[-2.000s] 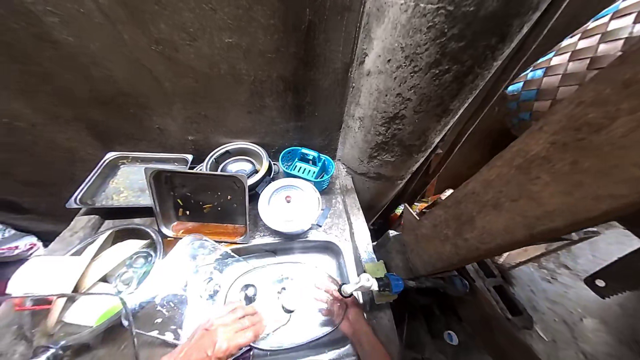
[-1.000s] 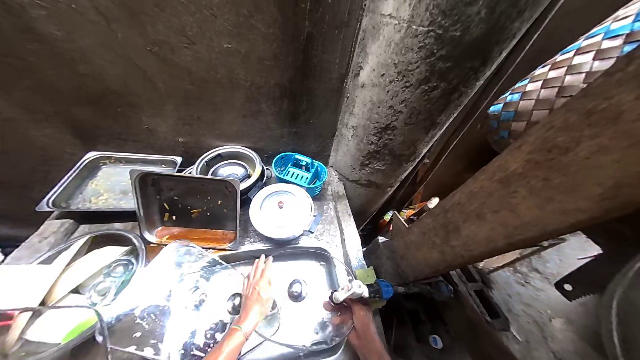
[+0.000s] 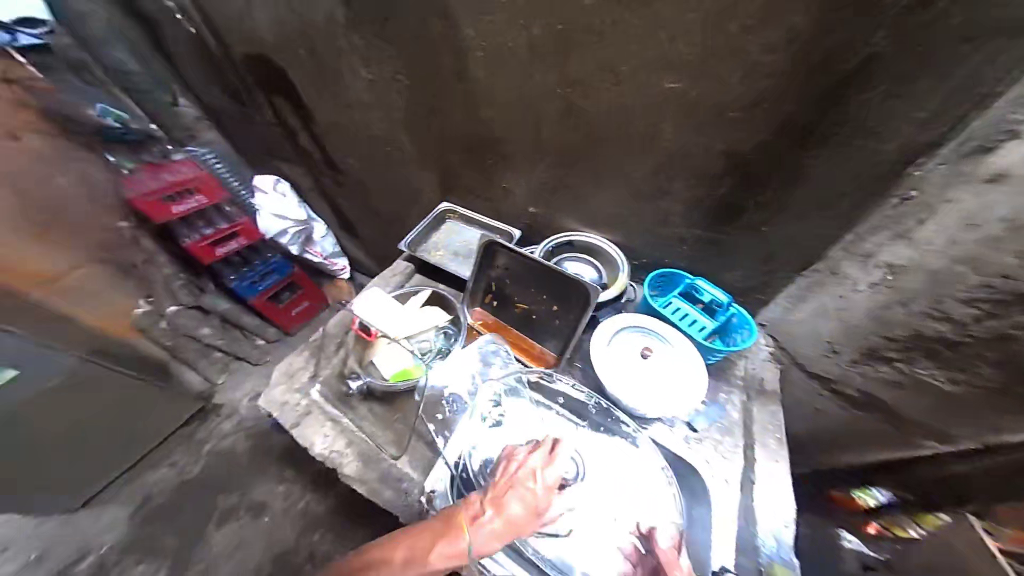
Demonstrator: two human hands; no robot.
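Observation:
A large clear lid or dish (image 3: pixel 616 448), apparently glass, covers much of the metal sink (image 3: pixel 694 500) and is washed out by glare. My left hand (image 3: pixel 524 488) lies over its left part, near a round knob; whether it grips anything cannot be told. At the lower right edge of the lid is my right hand (image 3: pixel 660 552), partly cut off by the frame and blurred by glare. Clear plastic sheeting or another clear item (image 3: pixel 460 384) lies to the left of the lid.
Behind the sink stand a dark baking pan (image 3: pixel 532 304) with reddish liquid, a metal tray (image 3: pixel 456 240), stacked bowls (image 3: pixel 588 256), a round pot lid (image 3: pixel 648 364) and a blue plastic basket (image 3: pixel 700 308). A bowl of utensils (image 3: pixel 460 320) sits left. Bottle crates (image 3: pixel 216 240) stand beyond.
The view has swung far to the left. The clear round lid now lies across the sink under my hands; my right hand has left the place by the tap.

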